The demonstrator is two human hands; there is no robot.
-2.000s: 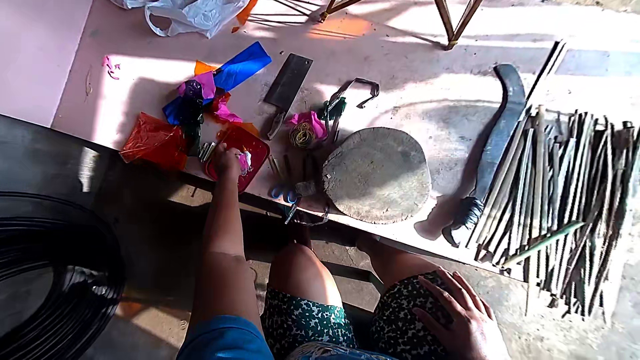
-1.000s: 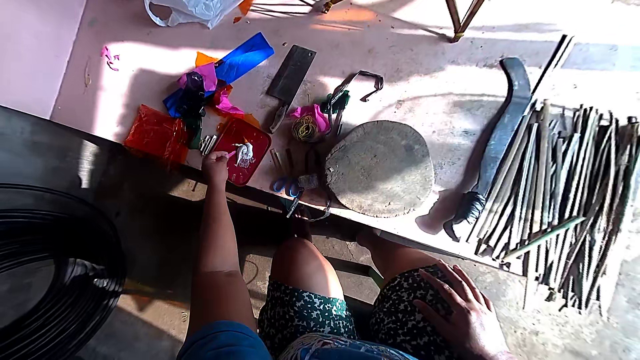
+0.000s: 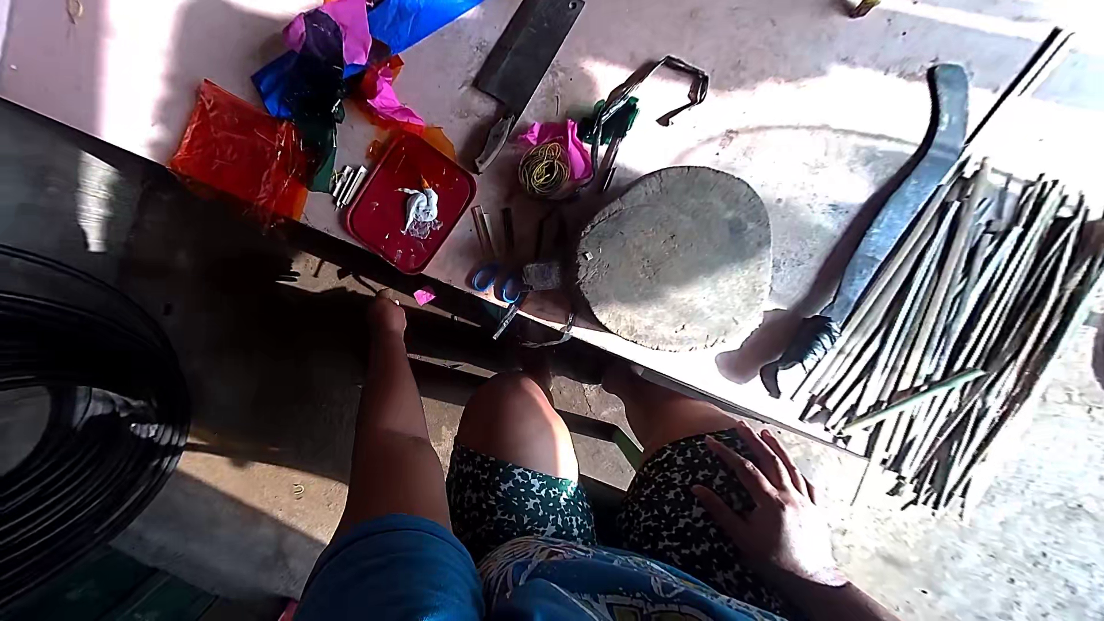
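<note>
My left hand [image 3: 388, 315] is just off the table's front edge, below a red plastic tray [image 3: 371, 211]; its fingers are foreshortened and partly in shadow. A small pink scrap [image 3: 423, 296] shows beside it. In the tray lies a crumpled white piece [image 3: 422, 207]. Spread on my patterned shorts, my right hand [image 3: 772, 509] rests on the thigh with its fingers apart and holds nothing. Blue-handled scissors [image 3: 498, 280], a coil of thin wire or bands [image 3: 544, 169] and a cleaver [image 3: 528, 56] lie to the right of the tray.
Orange-red film [image 3: 237, 155] and blue film [image 3: 414, 21] lie at the left of the table. A round wooden block [image 3: 681, 259], a long curved blade [image 3: 901, 198] and a pile of thin sticks [image 3: 957, 336] are to the right. Black coiled tubing or cable [image 3: 86, 448] is at lower left.
My left hand has moved from the red tray towards me, off the table's edge, and the pink scrap shows beside it. My right hand stays on the thigh.
</note>
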